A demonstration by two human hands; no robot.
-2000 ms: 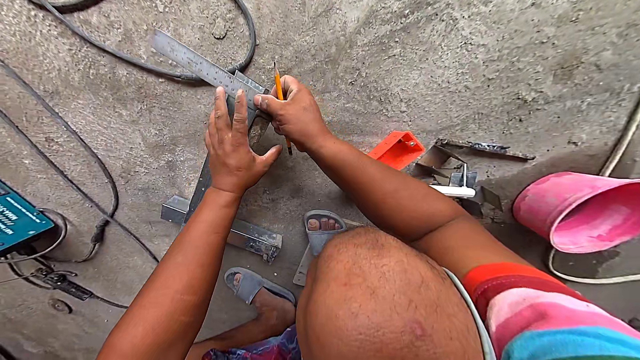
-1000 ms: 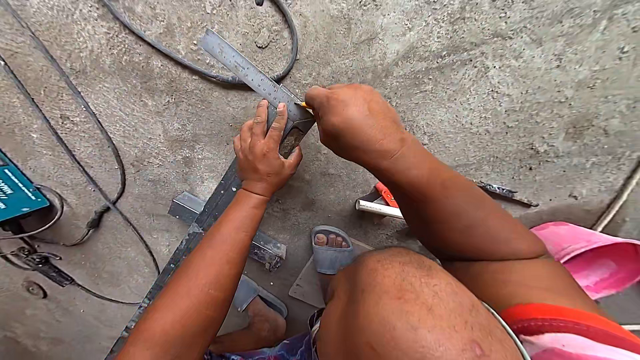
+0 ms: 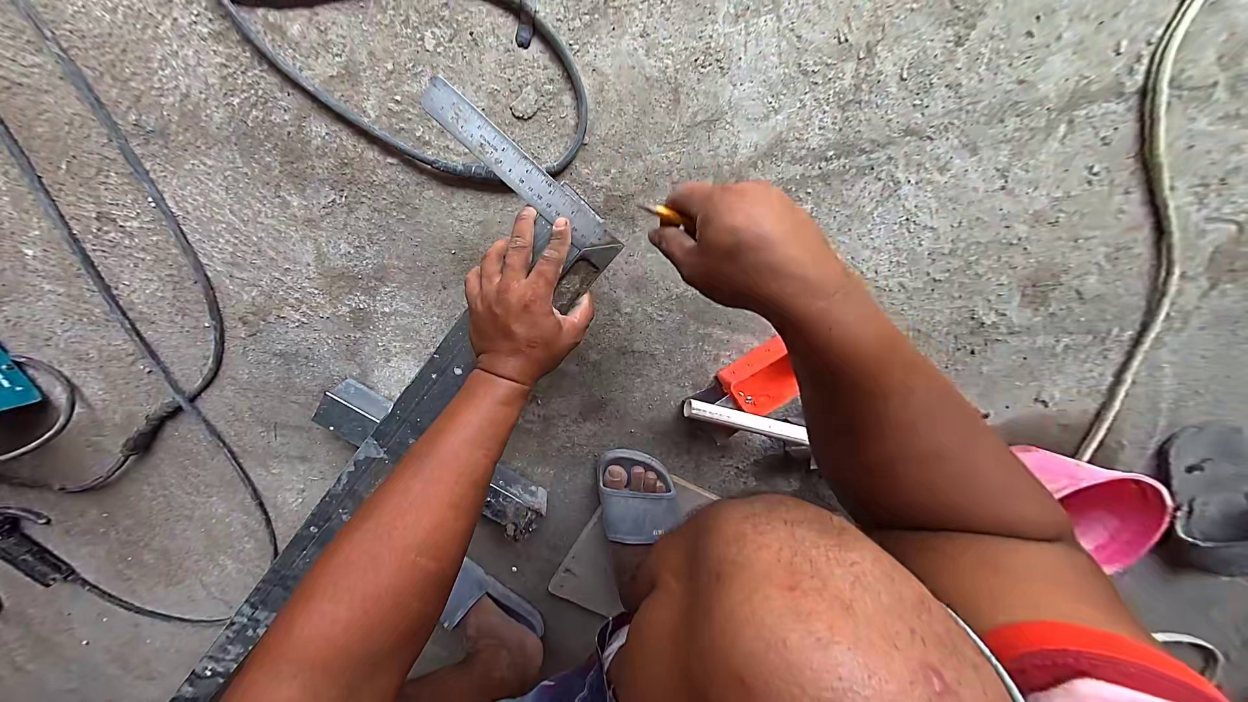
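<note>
My left hand (image 3: 522, 302) presses a steel square's ruled blade (image 3: 507, 156) down on the end of a dark square metal tube (image 3: 409, 409), its thumb along the tube's near side. The blade points up and left past the tube. My right hand (image 3: 746, 244) grips an orange pencil (image 3: 668, 214), its tip pointing left, a short way right of the tube's end and touching neither tube nor square. Under the long tube lies a shorter piece of metal tube (image 3: 512, 497), crosswise.
Black cables (image 3: 146, 185) loop over the concrete floor at the left, near a teal machine (image 3: 15, 380). An orange plastic piece (image 3: 765, 375) and a white tube (image 3: 746, 421) lie below my right forearm. A pink container (image 3: 1111, 507), a dark sandal (image 3: 1209, 497) and a pale hose (image 3: 1160, 195) are at the right.
The pencil in my right hand was over the tube's end one second ago; it has moved right, off the tube and square. My left hand remains on the square.
</note>
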